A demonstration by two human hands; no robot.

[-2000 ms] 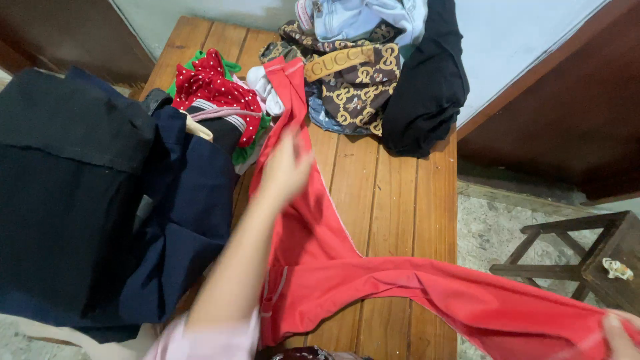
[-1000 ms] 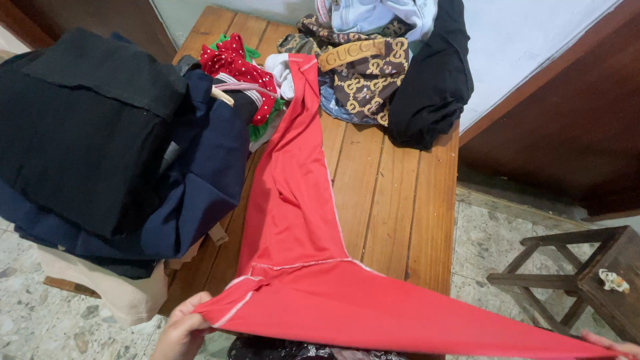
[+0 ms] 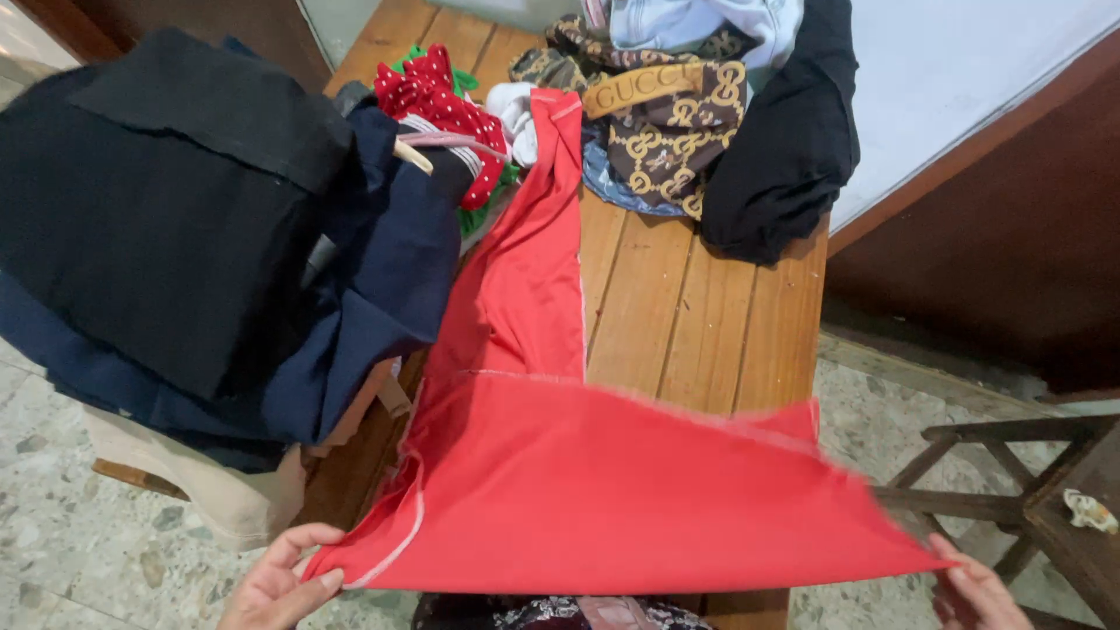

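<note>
A red fabric garment [image 3: 612, 490] with pale seam stitching, apparently inside out, lies along the wooden slatted table [image 3: 709, 324]. Its near part is stretched sideways between my hands, close to my lap. My left hand [image 3: 284, 582] pinches the near left corner between thumb and fingers. At the right, my right hand [image 3: 976, 586] grips the other near corner. The narrow far end of the garment reaches a white cloth [image 3: 514, 118] and a brown patterned cloth [image 3: 674, 131].
Black [image 3: 175, 210] and navy clothes [image 3: 394, 254] are heaped on the left. Behind them lies a red polka-dot cloth [image 3: 437, 96]. Black fabric [image 3: 787, 149] and light blue clothing [image 3: 709, 26] sit at the far right. A dark wooden stool [image 3: 1032, 490] stands on the right.
My left hand went from the middle of the garment to its near left corner. The right part, extended toward the lower right before, is now drawn across in front of me.
</note>
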